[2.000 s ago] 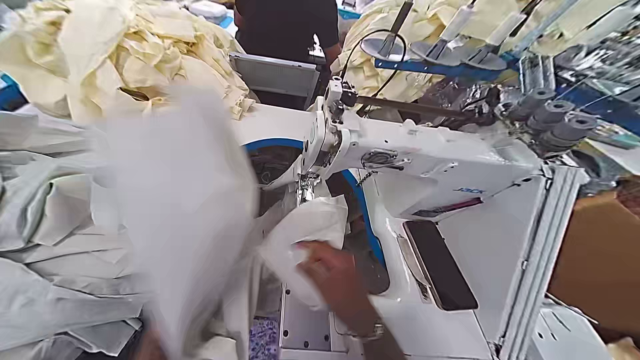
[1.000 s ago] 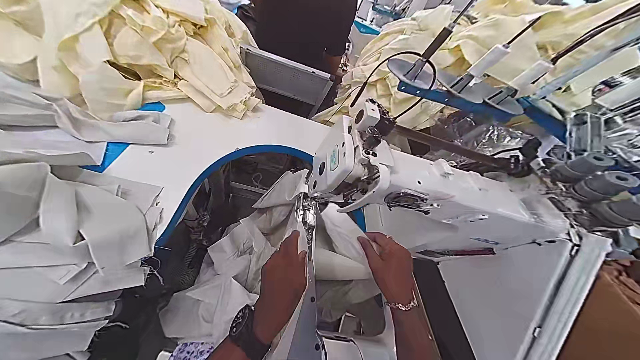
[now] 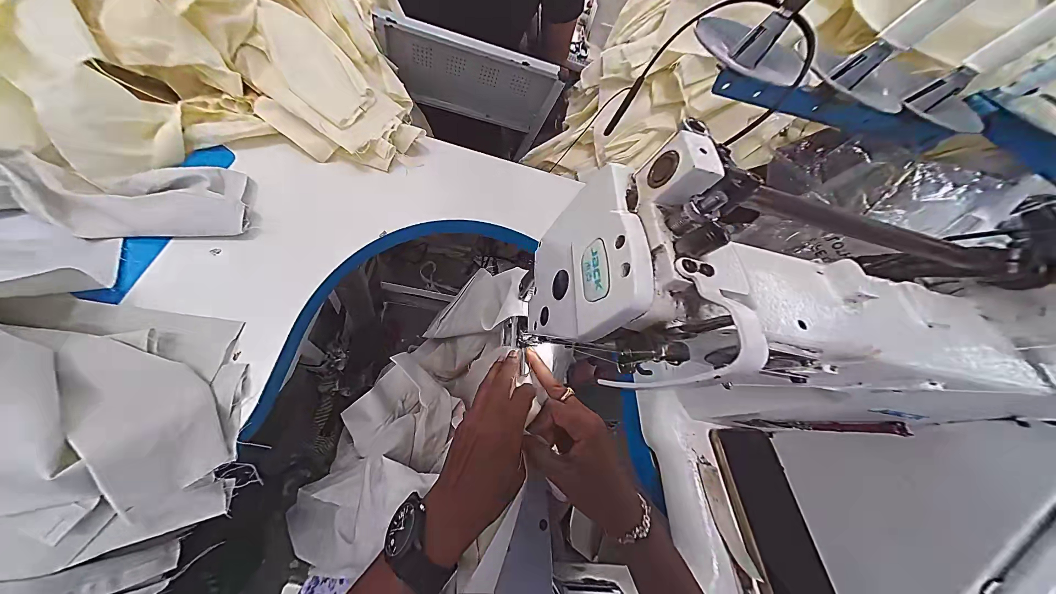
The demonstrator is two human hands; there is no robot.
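A white Jack sewing machine head (image 3: 598, 264) reaches in from the right, with its needle and presser foot area (image 3: 520, 334) over a narrow arm. My left hand (image 3: 487, 437), with a black watch at the wrist, presses white fabric (image 3: 412, 412) just below the presser foot. Close beside it, my right hand (image 3: 577, 445), wearing a ring and a bracelet, holds the same fabric, its index finger stretched to the foot. The fabric hangs down left of the machine arm. The fingertips nearly meet, and the seam under them is hidden.
White fabric pieces (image 3: 124, 404) lie stacked on the left of the white table (image 3: 363, 198). Cream fabric (image 3: 247, 74) is heaped at the back. A blue-edged cutout surrounds the machine arm. A phone (image 3: 767, 511) lies at the lower right. A person stands behind a metal panel (image 3: 470, 70).
Both hands have come close together at the presser foot; one second ago they were apart on either side of it. Two seconds ago a large white piece was raised at the left.
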